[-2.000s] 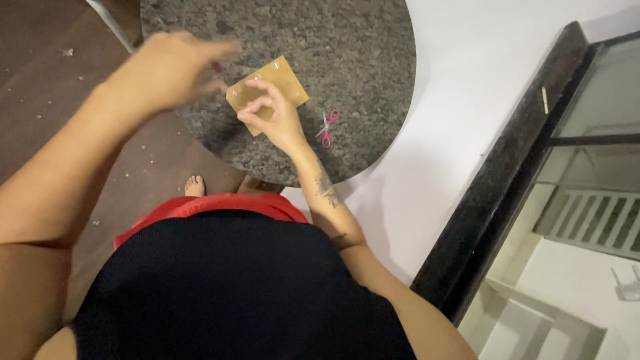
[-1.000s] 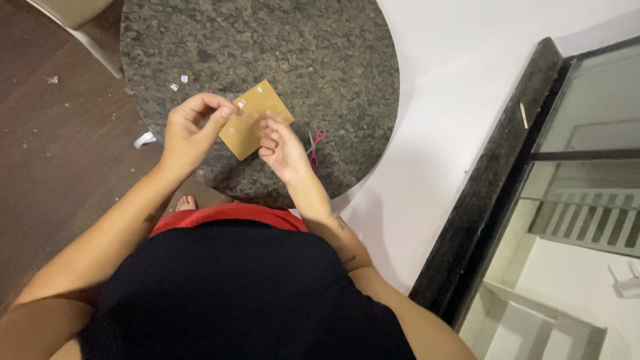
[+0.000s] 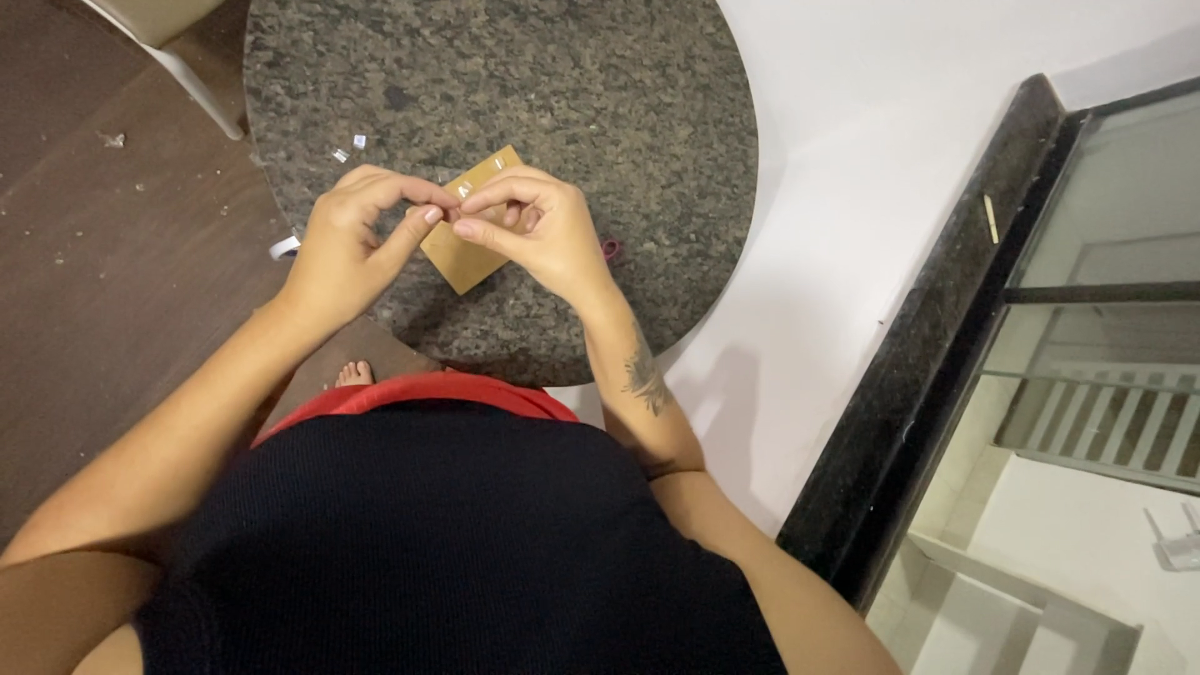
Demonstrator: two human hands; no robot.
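Observation:
My left hand (image 3: 352, 239) and my right hand (image 3: 544, 230) meet at the fingertips above a tan paper card or envelope (image 3: 464, 262). Thumb and forefinger of each hand pinch together, but whatever lies between them is too small to make out. Small whitish pieces rest on the upper part of the tan paper. Beside my right hand, a pink scissors handle (image 3: 610, 248) shows, and the rest of the scissors is hidden. Two small clear or white scraps (image 3: 359, 142) lie on the table beyond my left hand.
The round dark speckled stone table (image 3: 525, 75) stands before me. A white strip or roll (image 3: 284, 247) is at its left edge. A pale chair (image 3: 178, 56) stands at upper left. To the right are a white wall and a black stone ledge (image 3: 937, 309) bearing a small stick (image 3: 991, 219).
My hands, apart above the tan paper in both earlier frames, have come together at the fingertips. The scissors, in fuller view before, are now mostly behind my right hand.

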